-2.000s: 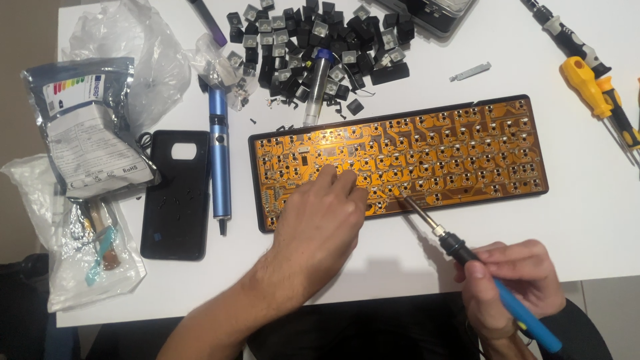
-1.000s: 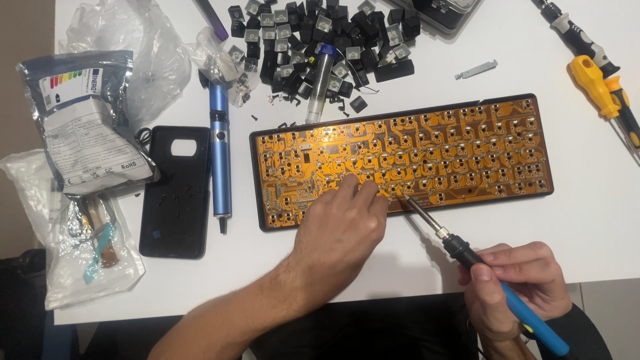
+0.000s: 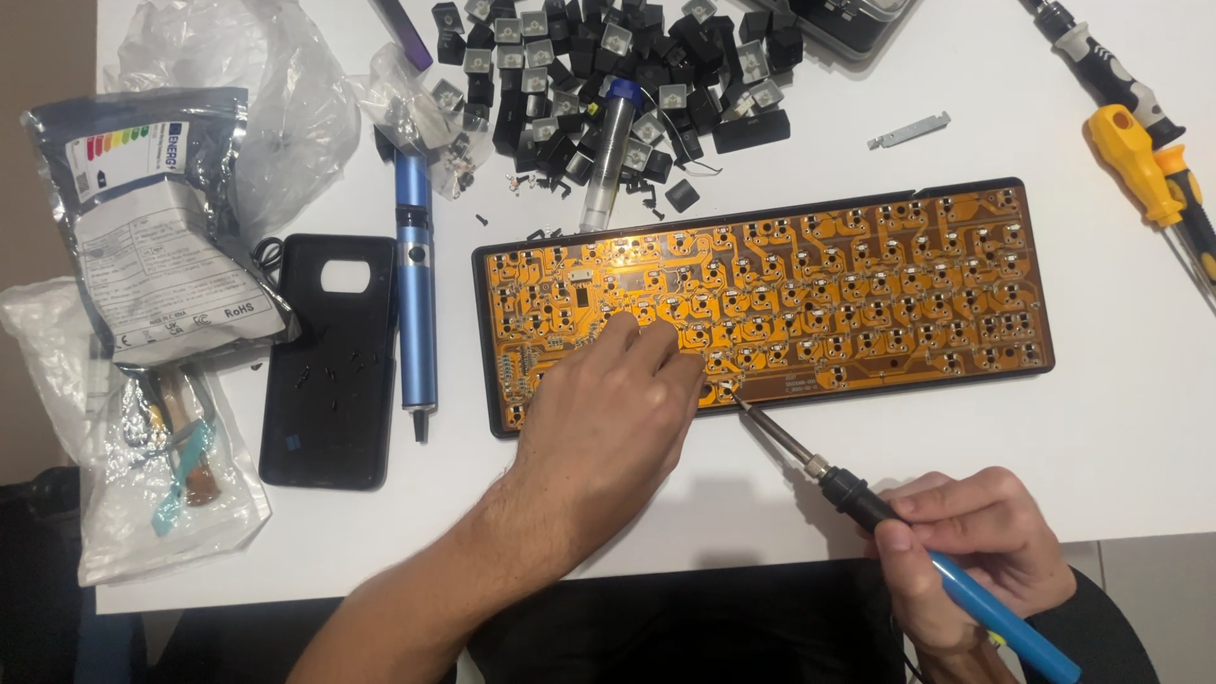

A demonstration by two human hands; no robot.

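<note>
An orange keyboard circuit board (image 3: 855, 294) in a black frame lies on the white table. My right hand (image 3: 969, 551) grips a blue-handled soldering iron (image 3: 860, 494), whose tip meets the board's lower edge near its middle. Over the board's lower left part rests my left hand (image 3: 617, 408), knuckles up and fingers bent down; its fingertips are hidden, so whether it holds something small cannot be told. Left of the board lie a blue desoldering pump (image 3: 416, 313) and a black phone case (image 3: 328, 380) with small dark bits on it.
Black keycaps (image 3: 608, 76) are heaped behind the board, with a blue-capped tube (image 3: 611, 157) against its rear edge. Plastic and foil bags (image 3: 180, 247) cover the left side. A small metal strip (image 3: 909, 131), a yellow-handled tool (image 3: 1130, 166) and a black-and-grey driver (image 3: 1107, 71) lie at the right.
My left hand has shifted slightly right along the board since the oldest frame. My right hand keeps the soldering iron at about the same spot.
</note>
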